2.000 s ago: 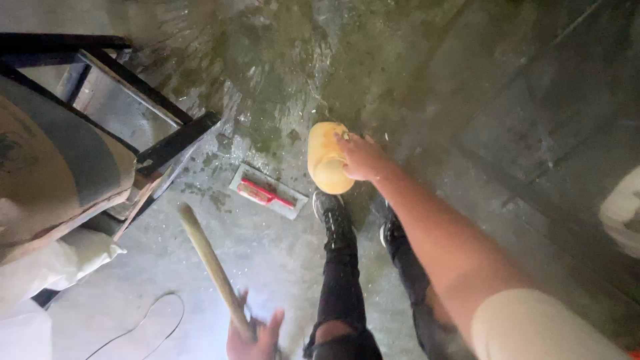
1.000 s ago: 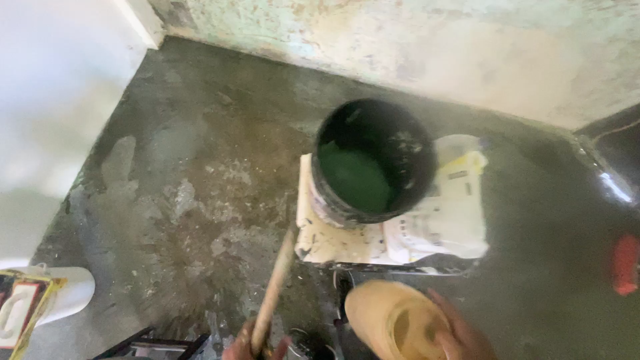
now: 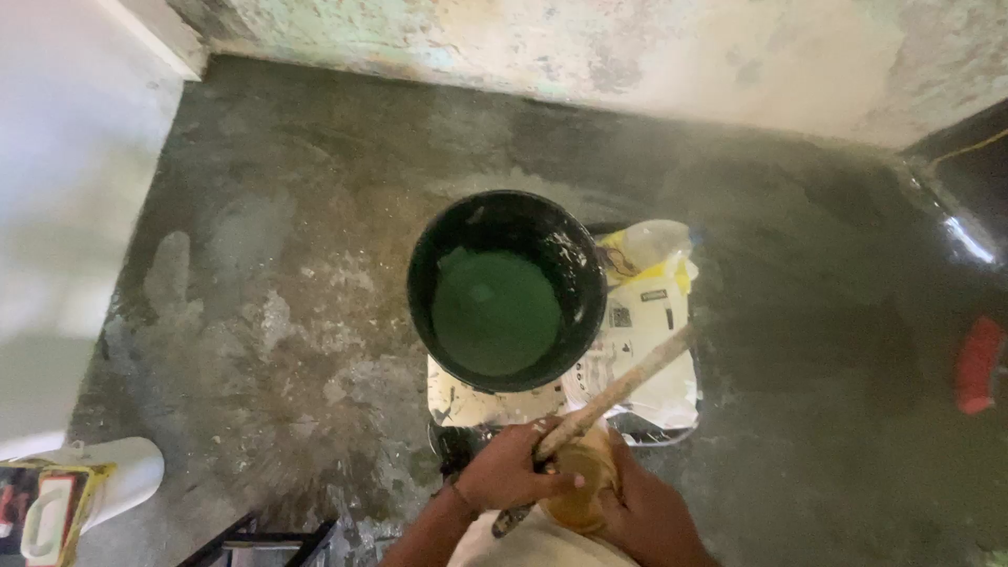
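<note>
My left hand (image 3: 512, 468) holds a wooden stick (image 3: 622, 387), which slants up to the right over a white printed bag (image 3: 657, 378). Its fingers also reach the side of a yellowish plastic container (image 3: 579, 492). My right hand (image 3: 650, 504) grips that container from the right, close to my body. Just beyond both hands stands a black bucket (image 3: 425, 315) with green-looking contents; its inner wall is splashed with pale residue. Beneath and beside the bucket lie the bag and a stained pale board or sheet (image 3: 465, 405).
A white bucket (image 3: 130, 472) with tools on it lies at the lower left. Dark metal framing (image 3: 260, 543) shows at the bottom. A red object (image 3: 979, 366) rests on the floor at the right. Peeling walls (image 3: 630, 55) bound the concrete floor.
The view has swung from the trowel and cardboard box to the black bucket. My right hand has brought the container beside my left hand, and the stick now slants to the right.
</note>
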